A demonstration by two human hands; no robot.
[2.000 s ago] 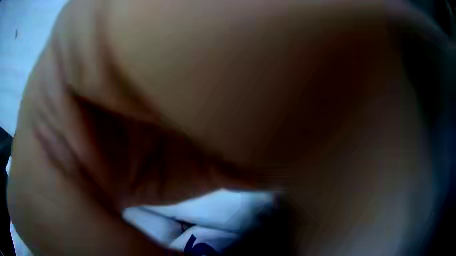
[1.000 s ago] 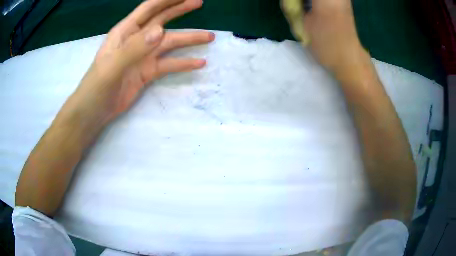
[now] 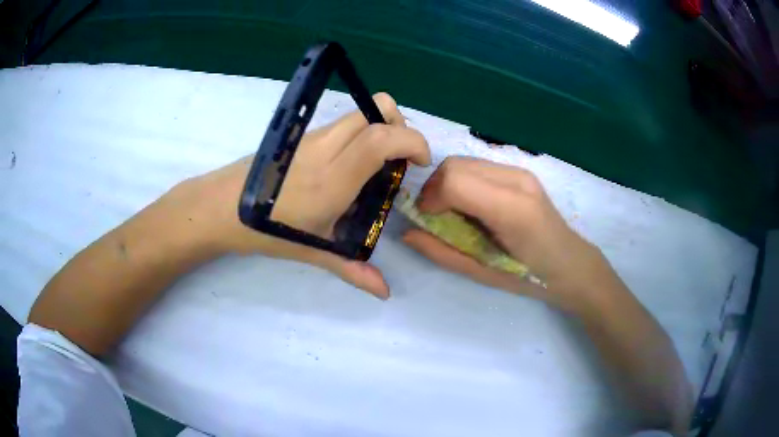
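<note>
My left hand (image 3: 342, 171) holds a black phone middle frame (image 3: 278, 145) in front of me, tilted, with its open window towards the left and my hand seen through it. An orange-gold strip (image 3: 384, 209) runs along the frame's right end. My right hand (image 3: 504, 213) grips a pale yellow-green tape-wrapped hand tool (image 3: 461, 235). The tool's upper left end is close to the gold strip; I cannot tell whether it touches. Its thin whitish other end points to the lower right.
A white work sheet (image 3: 342, 350) with small dark specks lies under my forearms. Beyond its uneven far edge is a dark green belt (image 3: 461, 77) reflecting a bright lamp bar. A small red thing (image 3: 688, 8) shows at the top right.
The black frame is now in my left hand, which was empty and spread one second ago. My right hand has come back from the belt with the tool, towards the frame.
</note>
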